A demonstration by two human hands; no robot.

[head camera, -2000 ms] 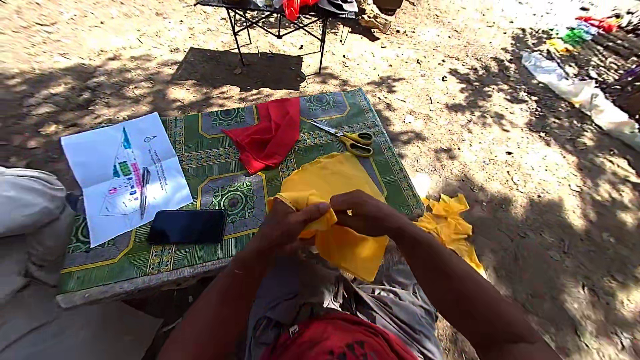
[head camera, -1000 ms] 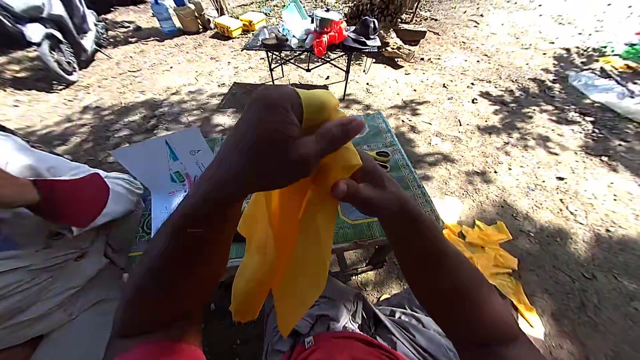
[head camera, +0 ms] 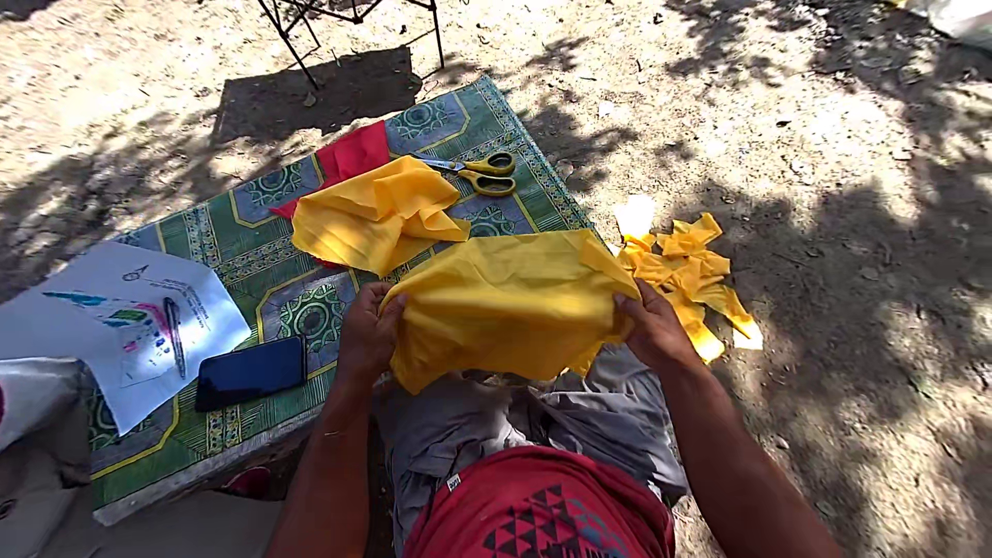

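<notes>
A piece of yellow cloth (head camera: 504, 302) is stretched between my two hands over the table's near edge and my lap. My left hand (head camera: 373, 329) grips its left side, and my right hand (head camera: 655, 322) pinches its right side. Beyond it a second yellow cloth (head camera: 376, 213) lies crumpled on the table, partly over a red cloth (head camera: 355, 155). Scissors with yellow and black handles (head camera: 480, 172) rest just right of these cloths, their blade tips hidden by the yellow one.
The table's patterned green cover (head camera: 256, 260) also carries a black smartphone (head camera: 252, 372) and a sheet of paper with a coloured drawing (head camera: 139, 310), a pen (head camera: 175, 337) on top. Yellow scraps (head camera: 686, 271) lie right of the table. Another person's clothed leg (head camera: 39, 480) is at lower left.
The yellow cloth hung bunched from my raised hands one second ago; now it is spread between them, lower down. A separate yellow cloth now lies over part of the red cloth.
</notes>
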